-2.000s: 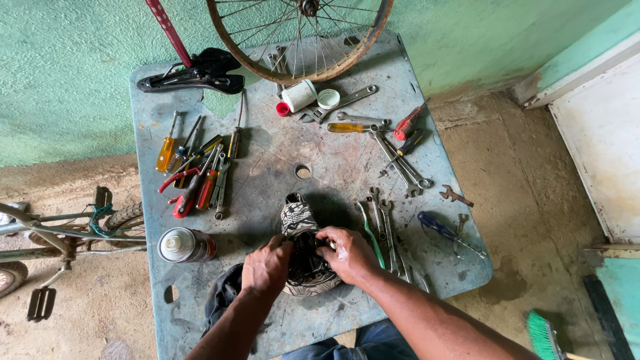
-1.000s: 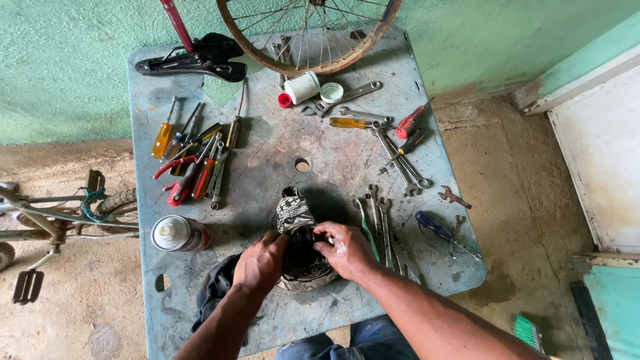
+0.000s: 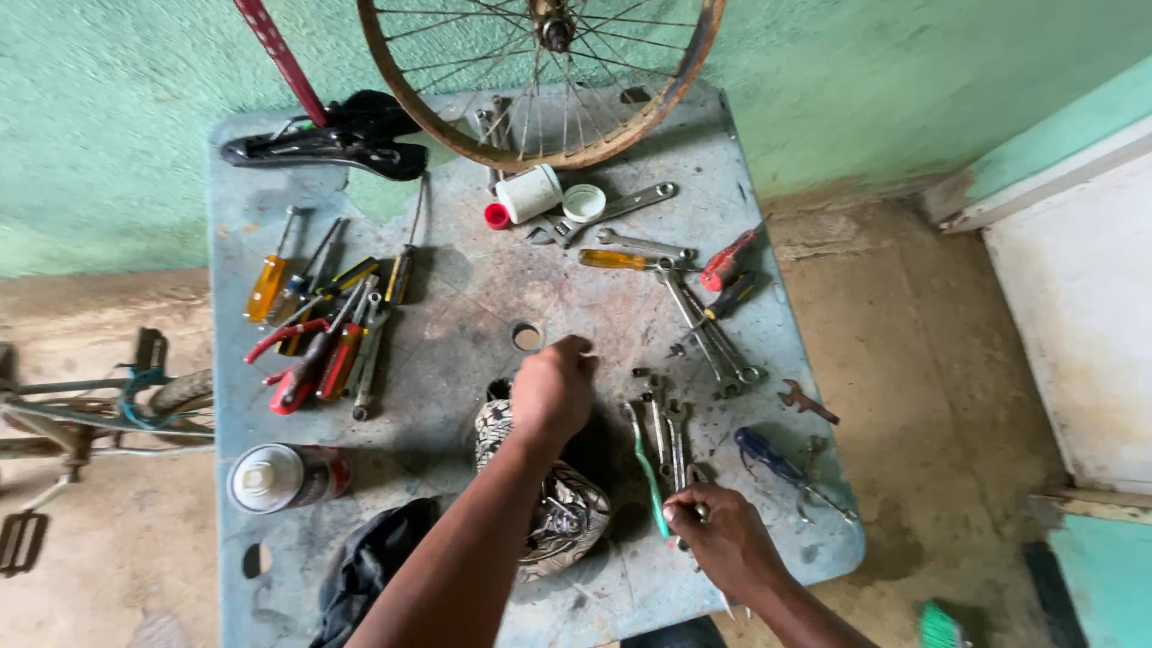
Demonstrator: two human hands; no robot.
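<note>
A patterned black-and-cream shoe-like item (image 3: 576, 533) lies at the table's near middle, with small metal parts inside its opening. My left hand (image 3: 553, 387) is over its far end, fingers bent toward the table's round hole; whether it grips anything is hidden. My right hand (image 3: 720, 531) is at the near end of a row of combination wrenches (image 3: 677, 441), its thumb and fingers closed around a metal piece, probably a wrench end. A green toothbrush (image 3: 646, 468) lies just left of that hand.
Screwdrivers and red-handled pliers (image 3: 301, 369) lie at left, near a spray can (image 3: 265, 479) and black cloth (image 3: 373, 567). Farther back are a saddle (image 3: 333, 148), a spoked wheel (image 3: 504, 162), a white bottle (image 3: 529, 193) and an adjustable wrench (image 3: 621, 205). A blue screwdriver (image 3: 765, 454) lies right.
Both hands were together at the opening of the patterned item. My right hand has moved right to the wrenches, and my left hand has moved forward over the item's far end.
</note>
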